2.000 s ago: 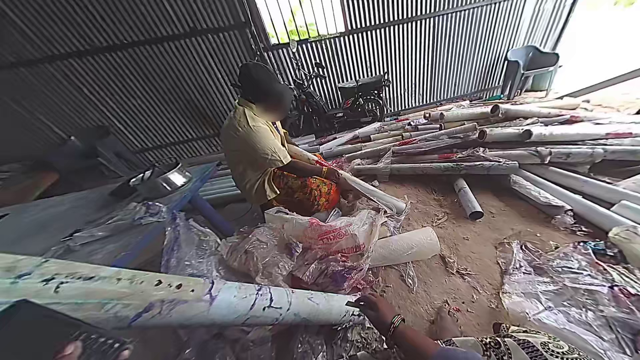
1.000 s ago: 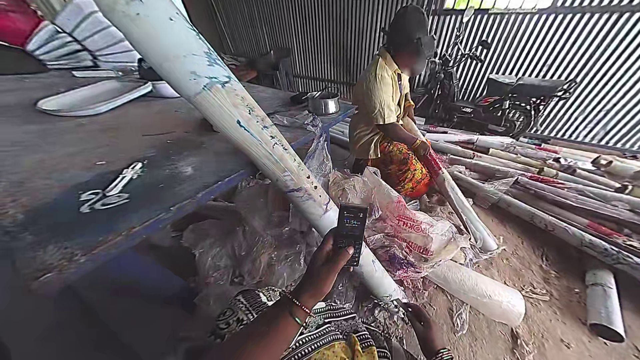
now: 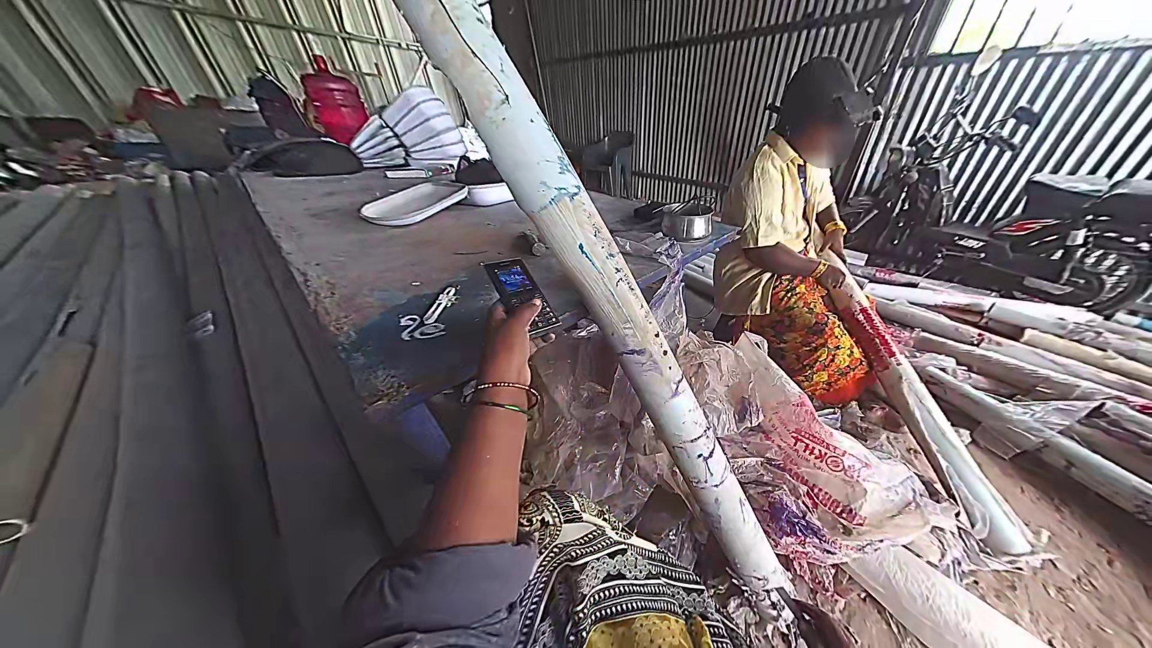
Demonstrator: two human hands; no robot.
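Observation:
My left hand (image 3: 515, 337) is closed around a dark keypad mobile phone (image 3: 520, 292) with a lit screen, held over the near edge of the table. A long white tube (image 3: 621, 315), stained blue and purple, slants past it from the top centre down to the lower right. At the tube's lower end a small part of my right hand (image 3: 810, 623) shows at the bottom edge; its fingers are mostly hidden. Crumpled clear plastic sheeting (image 3: 774, 432) lies beneath and behind the tube.
A person (image 3: 774, 216) sits beyond the plastic, holding another tube (image 3: 886, 360). More tubes (image 3: 1035, 351) lie on the ground at right, near a motorcycle (image 3: 990, 234). The blue table (image 3: 315, 243) bears a white tray (image 3: 414, 203), a metal pot (image 3: 687, 221) and a pair of scissors (image 3: 438, 306).
The view has swung left. My left hand with the phone was in front of the tube a second ago and is now left of it, above the table edge.

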